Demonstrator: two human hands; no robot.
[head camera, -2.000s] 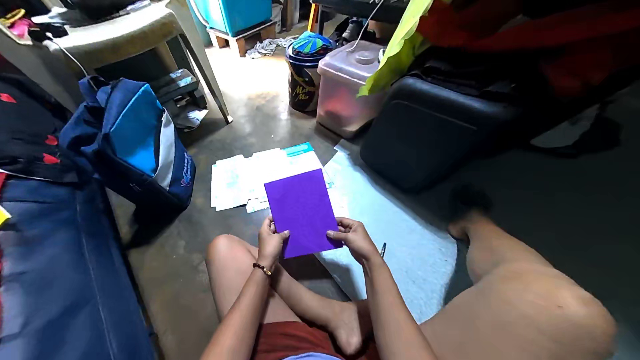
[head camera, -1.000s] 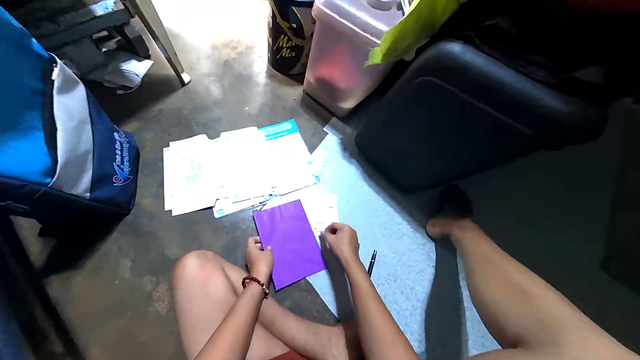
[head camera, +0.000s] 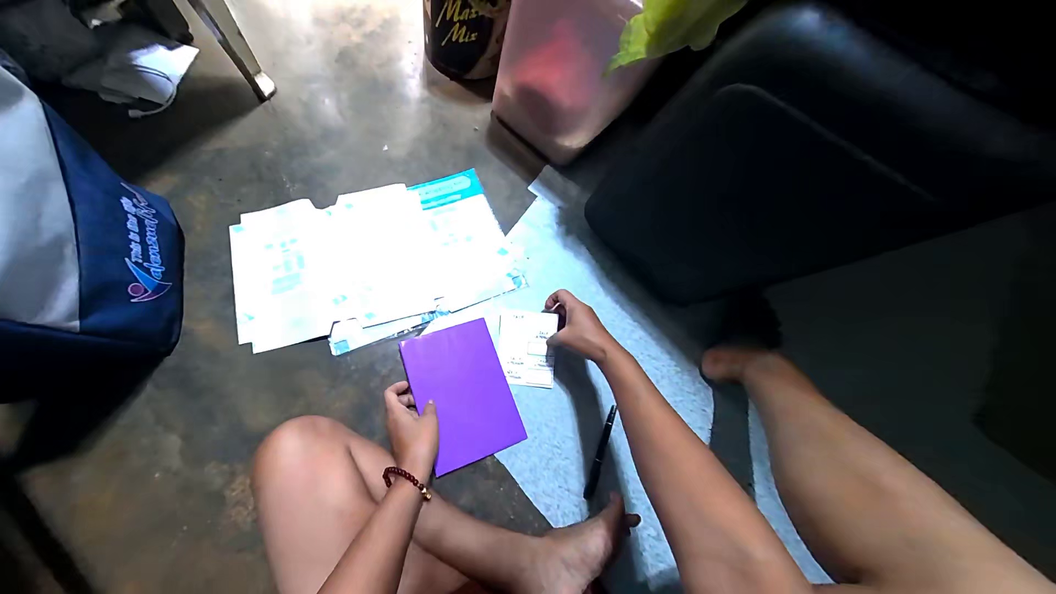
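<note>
A flat purple card or folder (head camera: 464, 398) is gripped at its left edge by my left hand (head camera: 412, 425), thumb on top; a beaded bracelet circles that wrist. My right hand (head camera: 579, 328) has its fingers at the upper right edge of a small white printed paper (head camera: 528, 351), which lies just right of the purple piece; whether it grips the paper cannot be told. Nearer to my foot, a black pen (head camera: 601, 452) rests on the light blue mat (head camera: 569, 487). Several overlapping white printed sheets (head camera: 363, 256), one with a teal header, are spread on the floor beyond.
A navy and grey fabric bag (head camera: 115, 247) stands at the left. At the back are a dark bucket (head camera: 464, 37), a translucent pink plastic bin (head camera: 561, 74) and a metal furniture leg (head camera: 235, 49). A large black case (head camera: 792, 181) borders the mat at the upper right.
My right hand has let go of the purple piece, which both hands held two seconds ago, and moved to the small white paper. The view has shifted down and closer.
</note>
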